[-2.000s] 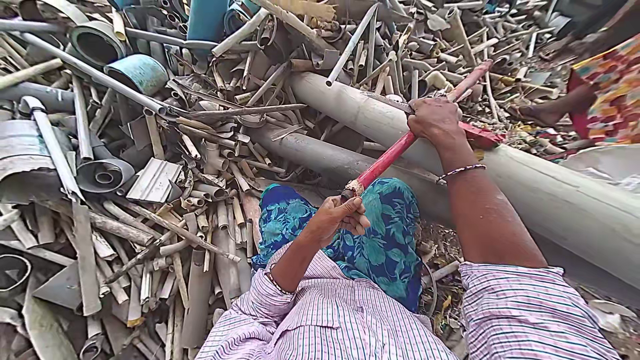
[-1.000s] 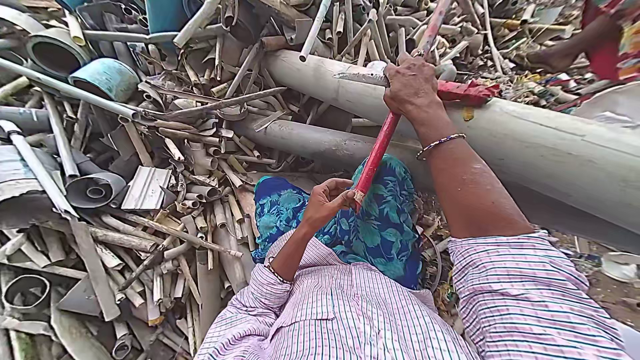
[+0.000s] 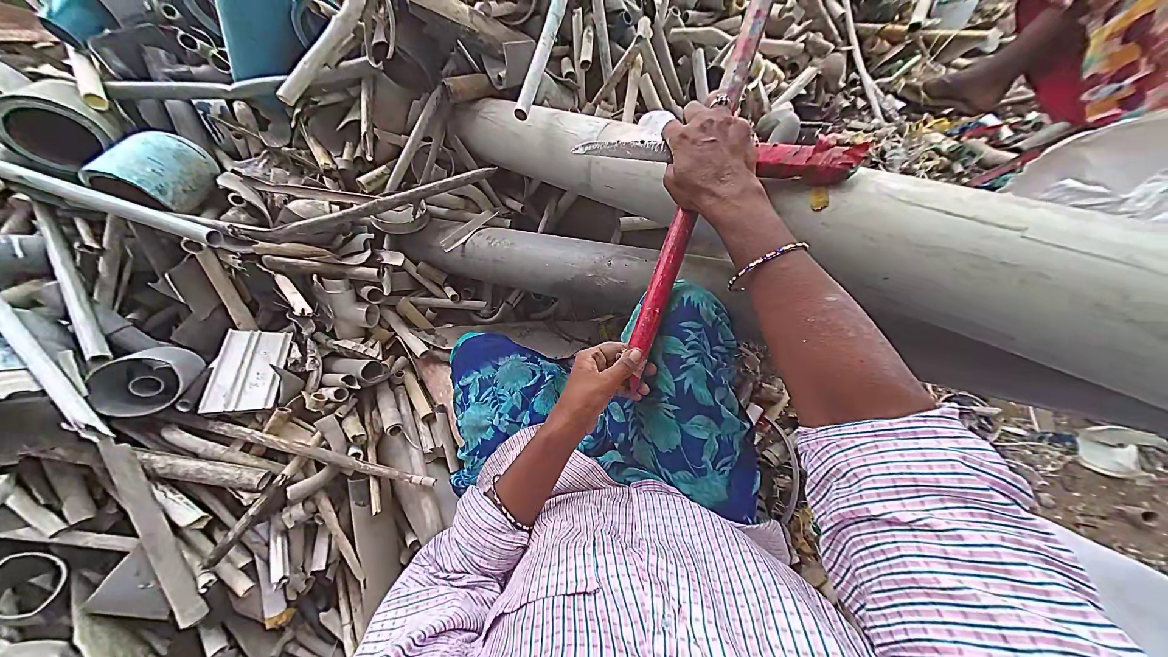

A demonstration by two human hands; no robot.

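A red pipe (image 3: 673,260) slants up from my lap, with my left hand (image 3: 607,374) closed round its lower end. Higher up, my right hand (image 3: 714,155) grips the same pipe together with a tool. The tool's curved metal blade (image 3: 622,151) sticks out to the left of my fist, and its red-wrapped handle (image 3: 808,161) sticks out to the right. Both lie over the large pale pipe (image 3: 912,246). Past my right hand, the upper part of the red pipe looks worn and whitish. My right palm is hidden.
A heap of cut plastic pipe pieces (image 3: 319,365) spreads on the left. A thinner grey pipe (image 3: 566,260) lies beside the large one. Blue-green pipe sections (image 3: 155,173) rest at upper left. Another person's bare leg (image 3: 990,73) is at upper right, near a pale sack (image 3: 1095,169).
The red pipe has swung from a slant toward a steeper angle, its far end moving left in view. The blade, not visible two seconds ago, now shows left of my right hand.
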